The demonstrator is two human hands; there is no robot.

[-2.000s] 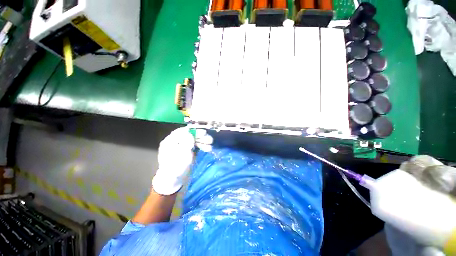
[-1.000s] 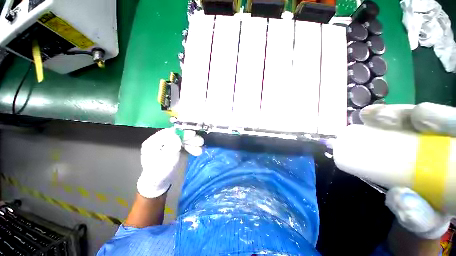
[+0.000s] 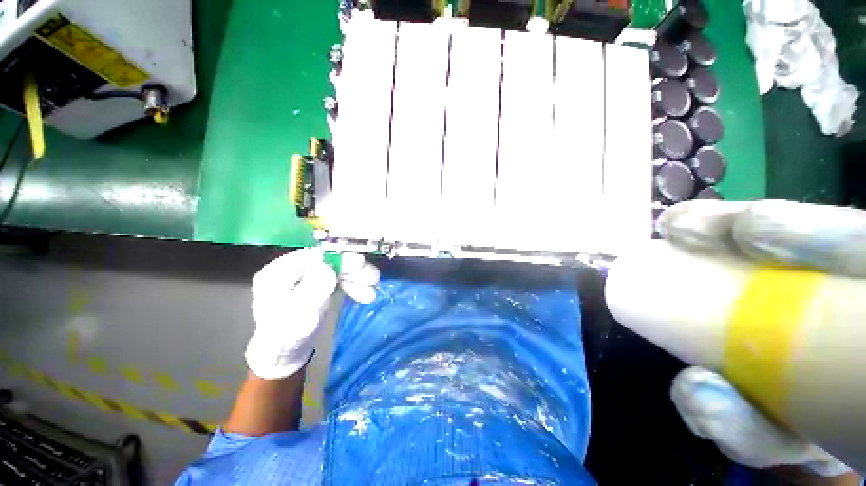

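Observation:
The circuit board [image 3: 373, 249] carries long white blocks [image 3: 532, 142] and black round capacitors [image 3: 675, 138] along its right side. My gloved left hand [image 3: 292, 299] grips the board's near left corner. My gloved right hand [image 3: 750, 233] is wrapped around a fat white syringe with a yellow band [image 3: 774, 327]. The syringe's front end is at the board's near edge, toward the right. Its needle is mostly hidden, and I cannot tell whether the tip touches the board. White material shows along the near edge.
A white tape dispenser [image 3: 119, 57] with a hanging yellow strip stands on the bench at upper left. Dark-fronted wound blocks [image 3: 498, 11] line the board's far side. A crumpled white cloth [image 3: 802, 62] lies at upper right. A black rack [image 3: 62, 446] stands on the floor at lower left.
The syringe has moved from below the board's right corner up to its near edge, then slightly left. The needle has gone mostly out of sight. My left hand has stayed at the corner.

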